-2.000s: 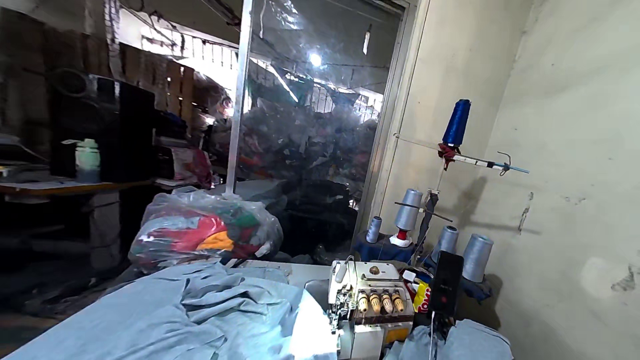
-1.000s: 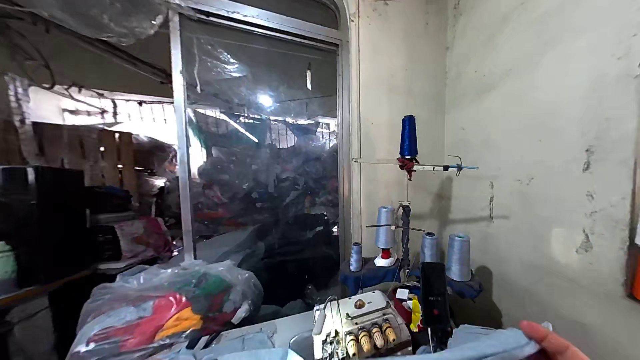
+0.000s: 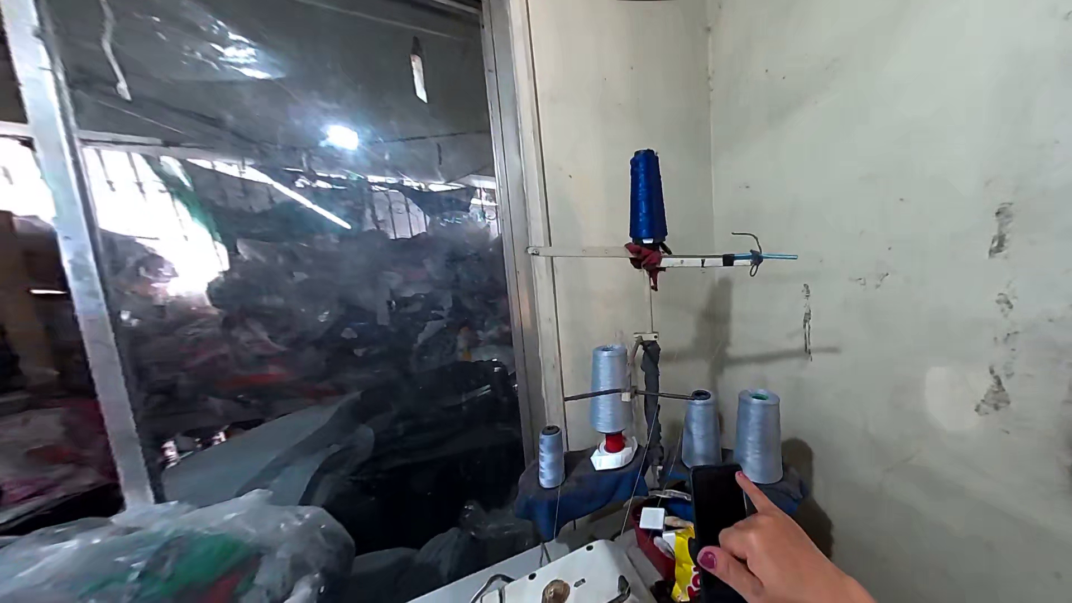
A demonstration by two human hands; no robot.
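My right hand (image 3: pixel 766 548) is at the black smartphone (image 3: pixel 718 511), its index fingertip at the phone's top right corner and its thumb in front of the phone's lower part. Whether it grips the phone cannot be told. My left hand is out of view. Just behind the phone stand grey-blue thread cones (image 3: pixel 758 435) on a blue cloth-covered thread stand (image 3: pixel 578 494). At the bottom edge shows the white top of an overlock sewing machine (image 3: pixel 578 578), left of the phone. A yellow packet (image 3: pixel 685 561) sits between them.
A blue thread cone (image 3: pixel 647 197) stands on a horizontal bar (image 3: pixel 695 261) above the stand. A clear plastic bag with coloured cloth (image 3: pixel 193 553) lies at the lower left. A metal-framed glass pane (image 3: pixel 511 251) rises behind, and a stained wall (image 3: pixel 904 251) stands at the right.
My right hand has moved from the bottom edge beside the light blue cloth to the phone. The light blue cloth is out of view. The view has swung right and closer to the thread stand.
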